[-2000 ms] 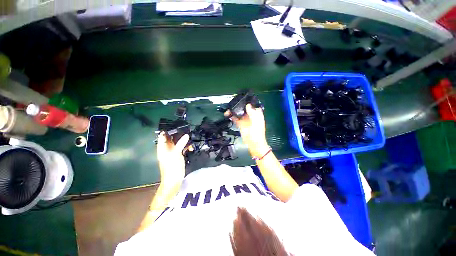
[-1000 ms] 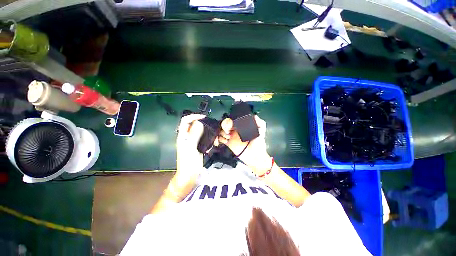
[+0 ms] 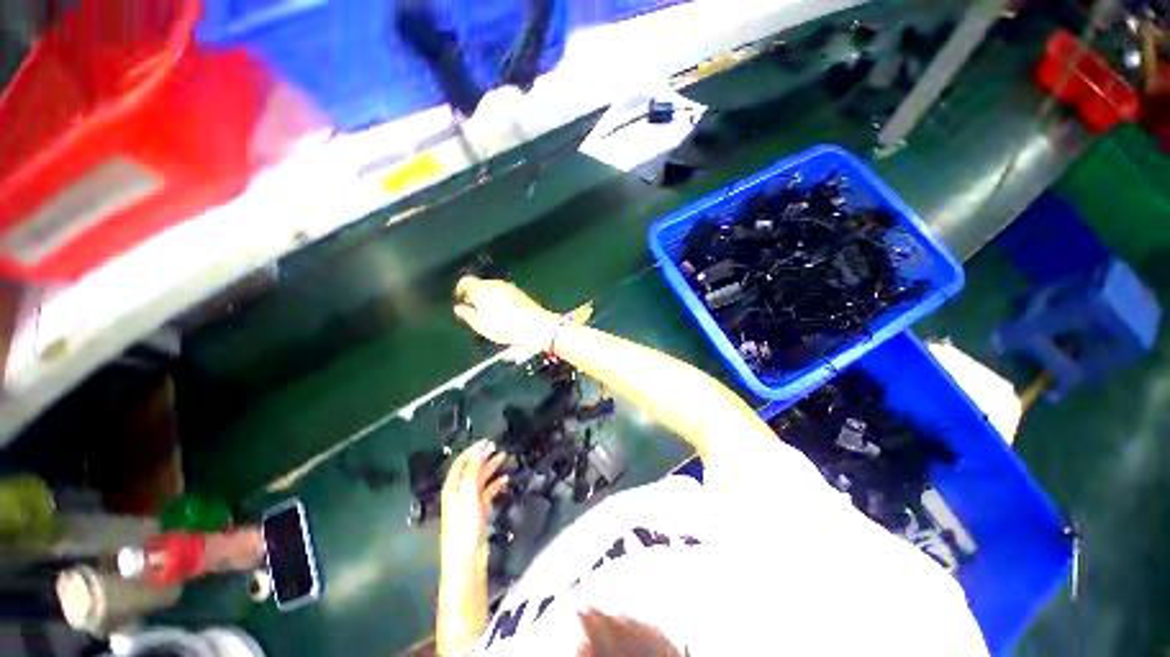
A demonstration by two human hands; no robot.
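Black power adapters with cords (image 3: 545, 449) lie in a loose heap on the green bench in front of me. My left hand (image 3: 472, 488) is at the heap's left edge, fingers apart, with no adapter visible in it. My right hand (image 3: 498, 311) reaches over the far strip of the bench, beyond the pale worn line. Its fingers are curled on a dark thing that looks like a power adapter (image 3: 479, 273), mostly hidden and blurred. The upper blue basket (image 3: 774, 385) at the right is heaped with adapters.
The lower blue bin (image 3: 1014, 552) holds adapters and pale pieces. A smartphone (image 3: 290, 554), red bottle (image 3: 180, 557) and cream flask (image 3: 84, 597) are at the left. A white sheet (image 3: 629, 139) lies at the far side. A red basket (image 3: 128, 154) stands on the white shelf (image 3: 321, 193).
The view has turned and shifted towards the shelf. My right hand has gone from close before me to the far strip. My left hand has let go of its adapter and opened beside the heap.
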